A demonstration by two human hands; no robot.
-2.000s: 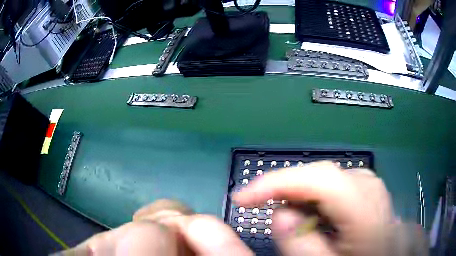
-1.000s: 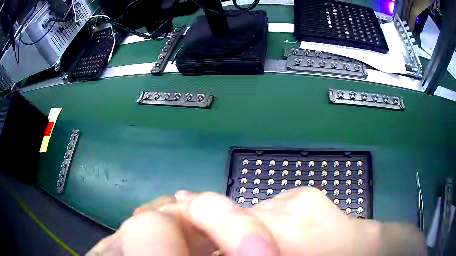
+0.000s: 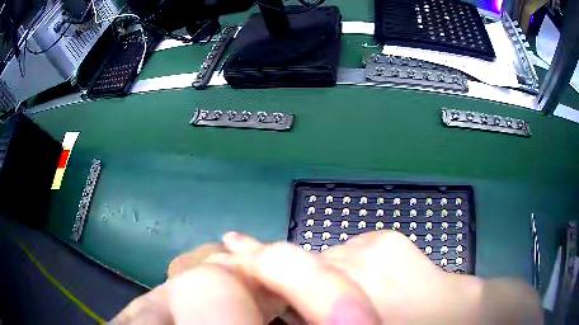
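My left hand [image 3: 206, 289] and my right hand [image 3: 400, 273] are bare and close together at the bottom centre, fingers overlapping. A small dark bit shows between them at the bottom edge; what they hold is hidden. The black component tray [image 3: 383, 188] lies behind my right hand, which covers its lower part. Rows of small pale round components [image 3: 379, 201] sit in its pockets.
One fixture bar [image 3: 242, 119] lies behind at centre-left, another [image 3: 485, 121] behind at right, a third [image 3: 87, 200] at far left. Silver tweezers [image 3: 535, 251] lie right of the tray. A black stack [image 3: 282, 57] stands at the back.
My right hand has come down off the tray to my left hand, uncovering the upper rows. The two rear bars have shifted right relative to the tray, which stays in place.
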